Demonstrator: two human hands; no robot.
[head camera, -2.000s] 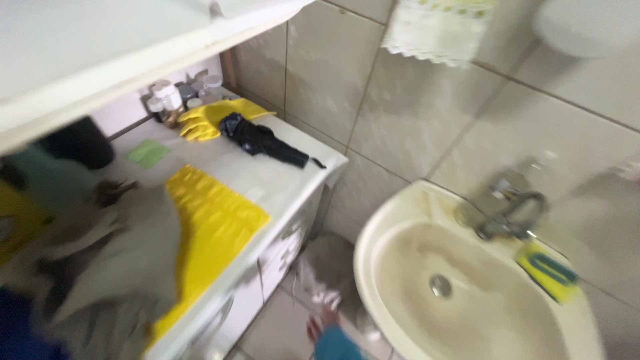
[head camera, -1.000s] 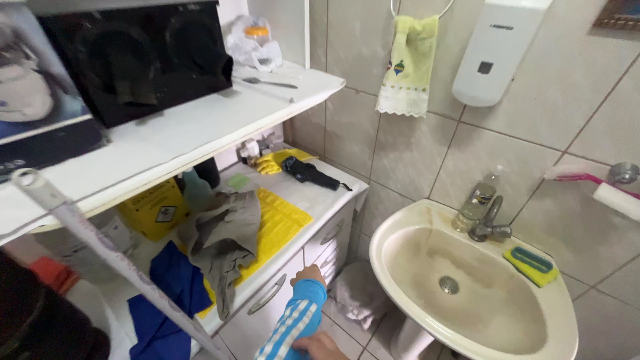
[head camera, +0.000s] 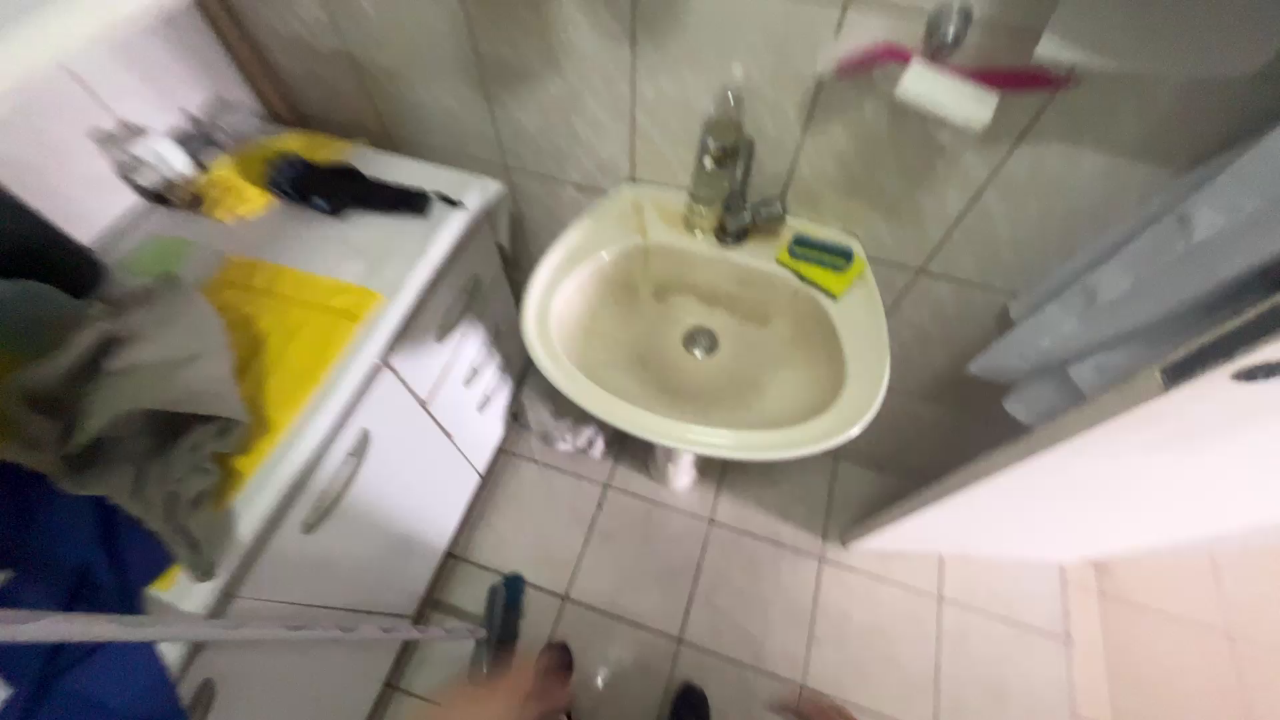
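Note:
At the bottom edge, my left hand is a blur beside a dark shoe tip; whether it holds anything cannot be told. Farther right, only a blurred sliver of my right hand shows. A long pale pole crosses the lower left, its end meeting a dark teal brush head just above my left hand. Ahead stands a cream washbasin with a metal faucet, a clear bottle and a yellow-green sponge with a dark brush on its rim.
A white drawer cabinet on the left bears a yellow cloth, grey-green cloth, yellow gloves and a black item. Blue fabric lies lower left. A whitish bag is beneath the basin. A white panel stands right.
The view has swung down and right. My hands, close together by the drawers a second ago, are now apart at the bottom edge. The blue checked sleeve is out of view.

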